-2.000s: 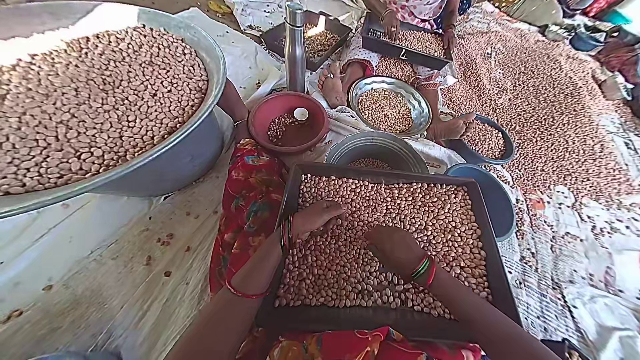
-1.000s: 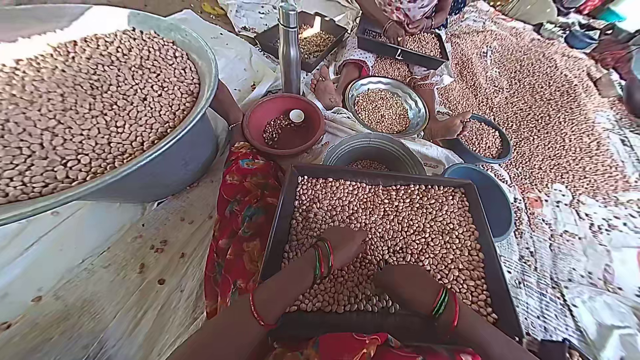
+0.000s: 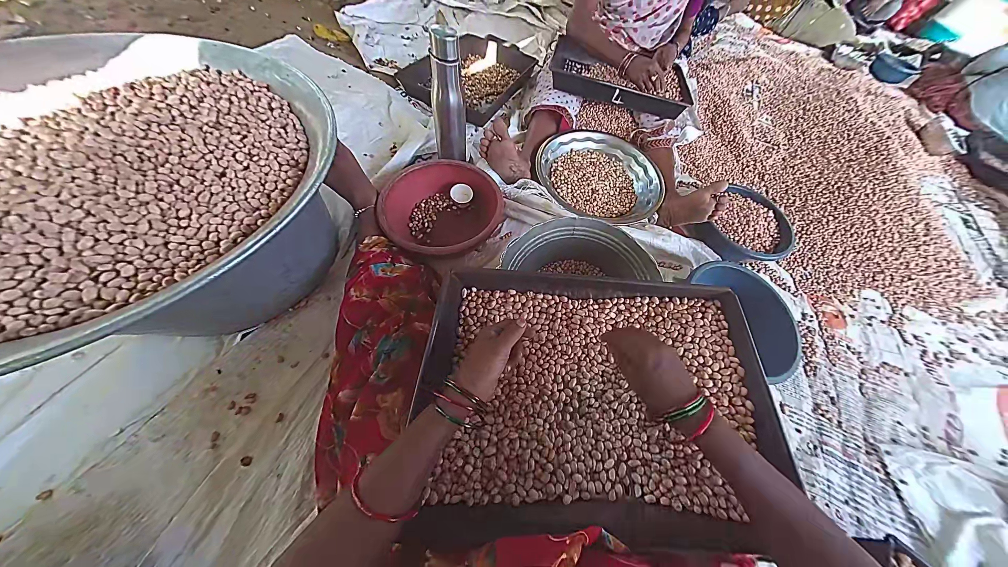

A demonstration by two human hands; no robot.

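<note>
A black rectangular tray (image 3: 453,315) lies in front of me, with a layer of brown nuts or seeds (image 3: 575,425) spread over it. My left hand (image 3: 492,358) is over the tray's left part, thumb near the fingers; whether it pinches a nut cannot be told. Over the right part, my right hand (image 3: 650,366) is bent inward with its fingertips hidden beneath it. Bangles circle both wrists. Beyond the tray's far edge stands a grey tub (image 3: 638,256) with some nuts inside, and a blue basin (image 3: 748,315) sits by its far right corner.
At left stands a large metal basin (image 3: 260,287) full of nuts. Ahead are a red bowl (image 3: 441,236) with a small white cup, a steel bottle (image 3: 447,102) and a steel bowl (image 3: 551,189). Another person (image 3: 630,31) sits with a black tray. A nut heap (image 3: 819,165) covers sheeting at right.
My left hand has moved away from me and to the left across the tray. My right hand has also moved farther from the near edge. The hands are farther apart than one second ago.
</note>
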